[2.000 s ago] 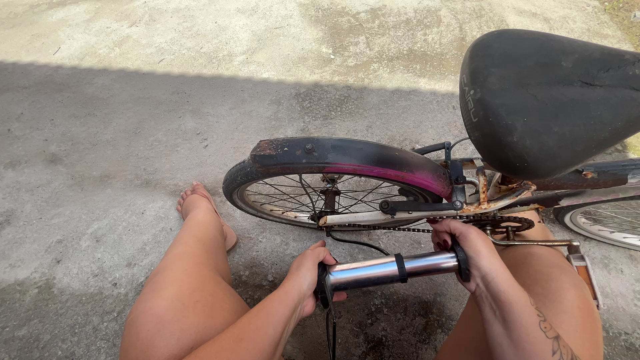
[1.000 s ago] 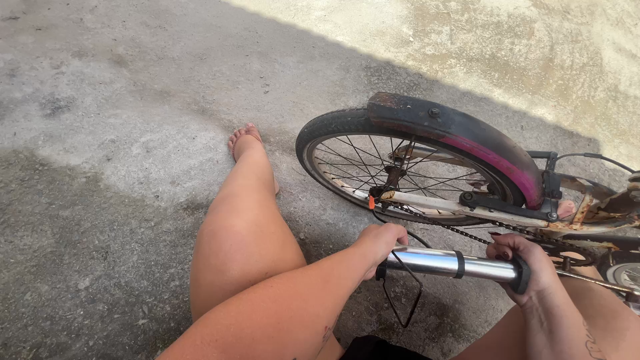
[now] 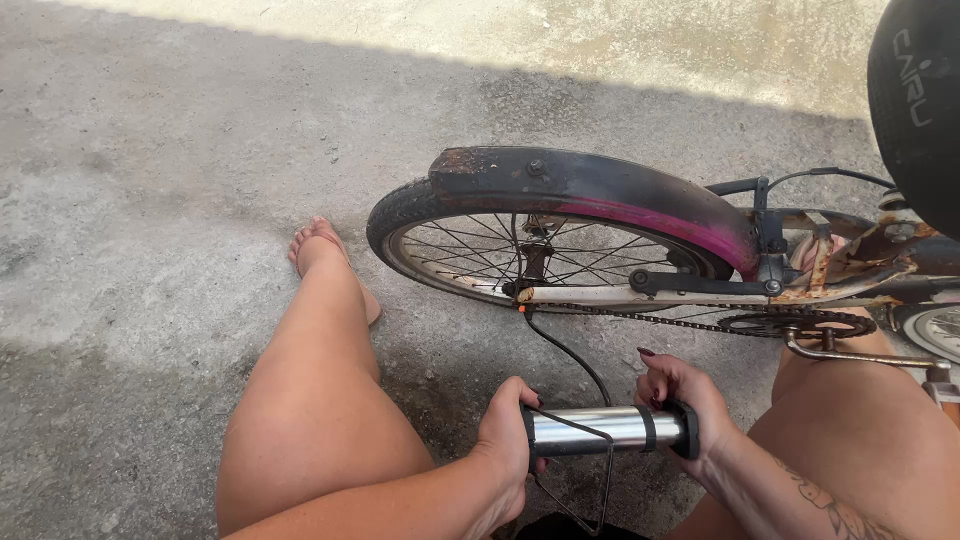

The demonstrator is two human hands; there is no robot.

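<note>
A silver bicycle hand pump (image 3: 589,430) lies level between my hands, its folding wire foot (image 3: 609,472) hanging below. My left hand (image 3: 508,442) is closed around the black end cap on the left. Against the black cap at the other end presses my right hand (image 3: 694,405), thumb raised and the other fingers curled. A thin black hose (image 3: 566,351) runs from the pump up to the rear wheel (image 3: 405,259) of a bicycle, passing among the spokes. Where the hose meets the valve cannot be seen clearly. The wheel has a worn black and magenta mudguard (image 3: 600,180).
The black saddle (image 3: 915,112) is at the upper right. Near my right leg are the chainring (image 3: 802,324) and crank arm (image 3: 870,356), with the chain (image 3: 645,316) running left to the hub. My legs flank the pump, on a concrete floor (image 3: 187,150).
My right hand's grip has loosened, the thumb now lifted off the pump's end. The pump appears shorter than two seconds ago. The view has shifted, bringing the saddle partly back in.
</note>
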